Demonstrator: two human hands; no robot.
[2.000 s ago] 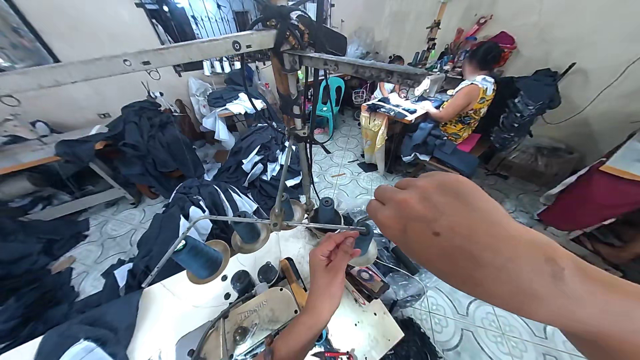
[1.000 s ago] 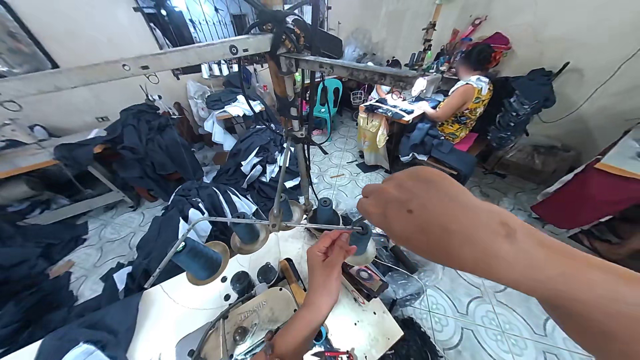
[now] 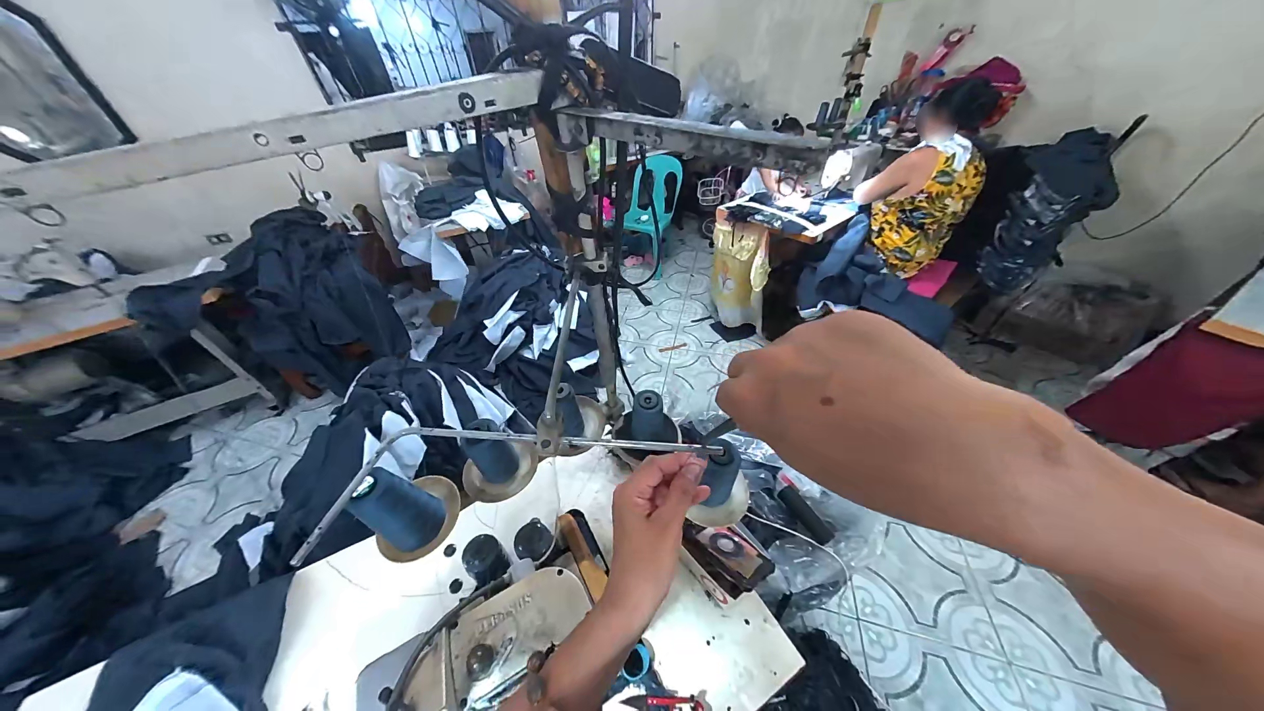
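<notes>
My left hand [image 3: 660, 499] is raised over the sewing table, thumb and forefinger pinched just below the end of a thin metal thread-stand rod [image 3: 592, 443]. Whether a thread lies between those fingertips is too small to tell. Right beside it stands a dark blue thread cone [image 3: 724, 474]. My right hand [image 3: 820, 395] is curled, its back towards me, above and right of the rod's tip; a dark, thin thing shows under its fingers, and what they hold is hidden. More dark cones, one a large blue thread cone [image 3: 400, 509], sit on the stand. Below is an industrial sewing machine [image 3: 513, 632].
A white sewing table [image 3: 731, 647] bears small dark containers, tools and a box. Dark fabric [image 3: 523, 316] is heaped behind and to the left. A person [image 3: 923, 188] sits at another sewing machine at the back right. An overhead metal rail [image 3: 296, 128] crosses above.
</notes>
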